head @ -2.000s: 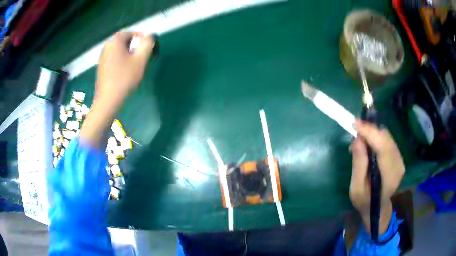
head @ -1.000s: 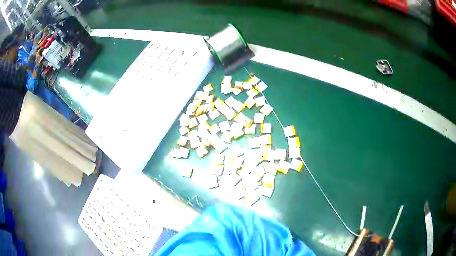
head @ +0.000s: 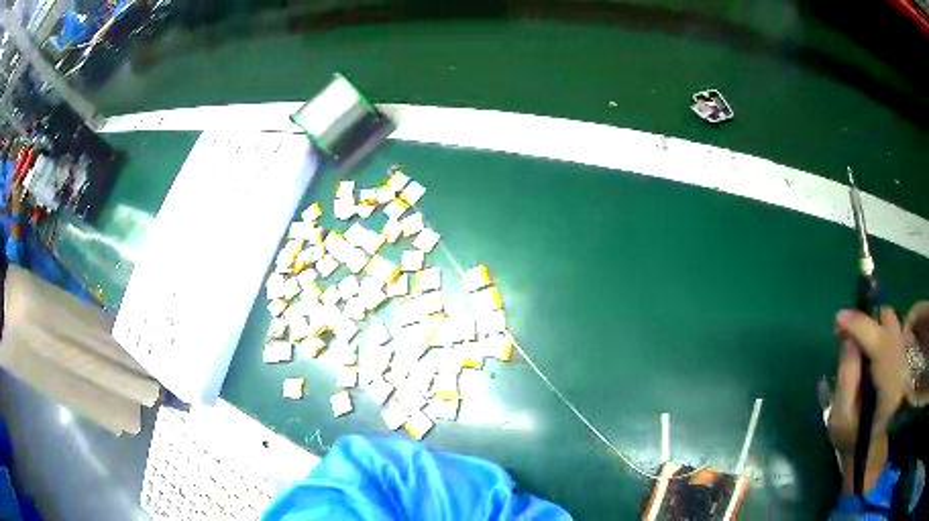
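Observation:
My right hand (head: 868, 382) holds the black soldering iron (head: 866, 295) at the right, its thin metal tip pointing up and away. My left hand is not in view; only a blue sleeve shows at the bottom. The orange-brown fixture (head: 697, 495) lies at the bottom edge, partly cut off, with two white strips (head: 750, 436) projecting from it. Its centre is dark. Solder wire (head: 570, 408) runs to it past the loose pile of battery cells (head: 357, 285). The solder spool (head: 341, 117) stands behind the pile.
White trays (head: 219, 244) with rows of pockets lie left of the cells. A small watch-like housing (head: 712, 105) lies beyond the white line (head: 611, 142). The round cup (head: 916, 356) shows partly at the right edge. Brown sheets (head: 71, 351) and another person's blue sleeve are at far left.
The view has swung left, then slightly back right. My left hand, seen near the white line two seconds ago, is out of view. My right hand with the iron has come back into view.

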